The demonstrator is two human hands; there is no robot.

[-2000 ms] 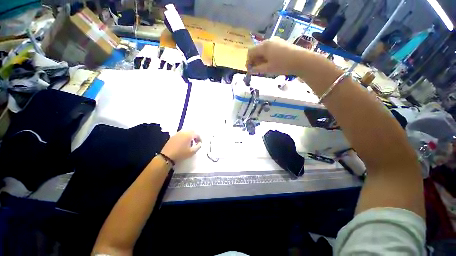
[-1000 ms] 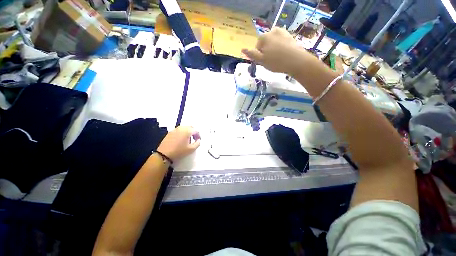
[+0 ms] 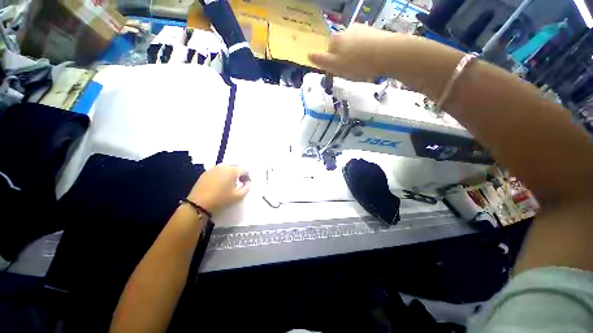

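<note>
The white JACK sewing machine (image 3: 383, 138) stands right of centre on the white table. My right hand (image 3: 348, 55) is raised above the left end of its head, over a small dark post (image 3: 327, 83). Its fingertips are bent together; I cannot tell if they hold thread. My left hand (image 3: 224, 188) rests on the table left of the needle area, thumb and finger curled close; what is between them is unclear. Dark cut fabric panels (image 3: 120, 208) lie under and left of my left wrist. A leaf-shaped dark piece (image 3: 372, 190) lies right of the presser foot (image 3: 313, 153).
Dark snips (image 3: 419, 197) lie right of the leaf-shaped piece. A narrow dark strip (image 3: 227, 123) crosses the table. A rolled dark fabric (image 3: 239, 55) and cardboard (image 3: 296, 42) stand behind. A printed ruler (image 3: 292, 235) runs along the front edge. A cardboard box (image 3: 68, 29) is at back left.
The view has shifted, so the table things sit further left. My right forearm has swung out to the right and uncovered the machine's control panel. My left hand looks much the same.
</note>
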